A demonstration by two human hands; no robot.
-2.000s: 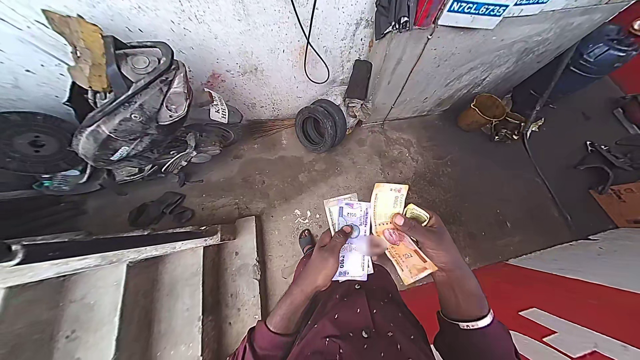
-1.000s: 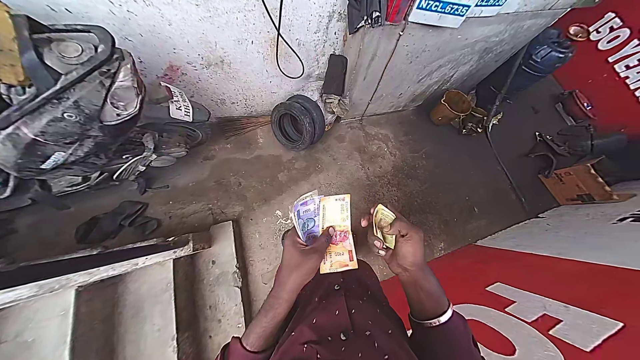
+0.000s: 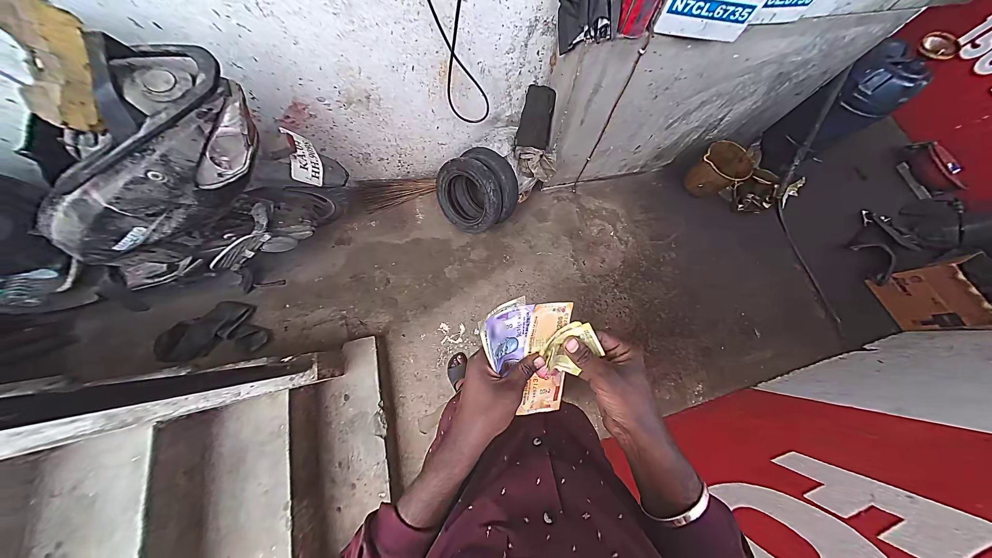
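Observation:
My left hand [image 3: 496, 391] grips a fan of banknotes at its lower part, thumb on top. In that fan a purple banknote [image 3: 508, 333] lies at the left, and an orange banknote [image 3: 549, 325] stands to its right and reaches down below my thumb. My right hand [image 3: 616, 376] pinches a crumpled or folded yellow-green banknote [image 3: 577, 341], which overlaps the orange one. Both thumbs are close together over the notes. A metal bangle [image 3: 686, 511] sits on my right wrist. The undersides of both hands are hidden.
Concrete steps [image 3: 225, 457] lie at lower left, with a red painted surface [image 3: 868, 434] at lower right. Ahead, two tyres [image 3: 474, 190] lean near the wall beside a twig broom [image 3: 395, 192]. A dusty scooter [image 3: 147, 170] stands left; a bucket [image 3: 721, 167] and a cardboard box [image 3: 930, 294] are right.
The orange note was between both hands two seconds ago and is now in my left hand's fan. My right hand, apart from the fan one second ago, has come back against it with the yellow-green note.

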